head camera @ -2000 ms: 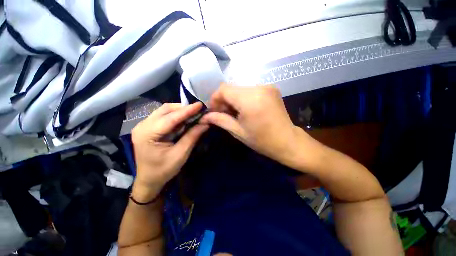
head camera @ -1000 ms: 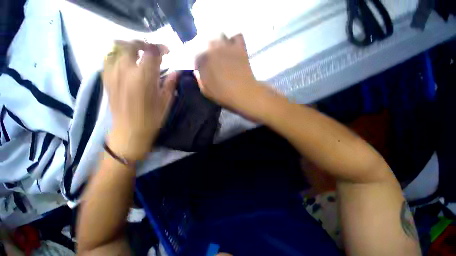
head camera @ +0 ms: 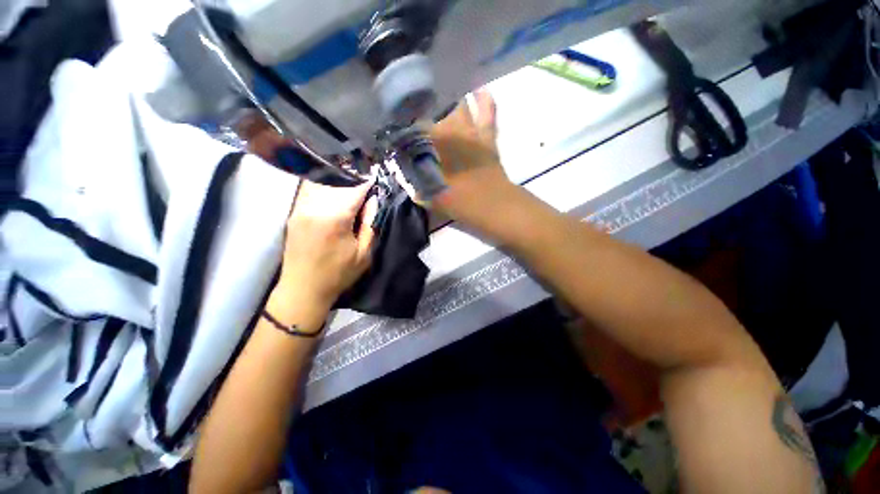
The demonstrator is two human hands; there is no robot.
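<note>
A black fabric piece [head camera: 398, 270] lies under the needle area of the white sewing machine [head camera: 318, 48] and hangs toward the table's front edge. My left hand [head camera: 328, 232] presses and grips the black piece just left of the presser foot [head camera: 383, 183]. My right hand [head camera: 468, 154] is just right of the needle area, partly hidden by the machine head and a dark attachment [head camera: 422, 169]; whether it holds fabric does not show. A light grey garment panel with black stripes [head camera: 207, 260] is heaped left of my left hand.
Black-handled scissors [head camera: 709, 121] lie right of the machine head. A slim yellow-green and blue tool [head camera: 579, 69] lies behind them. Dark fabric strips [head camera: 820, 58] are at the far right. The table's ruler-marked front edge [head camera: 482, 280] runs below my hands.
My hands have moved from near the table's front edge to the needle area, with the black piece. The view has shifted, so the machine head now shows.
</note>
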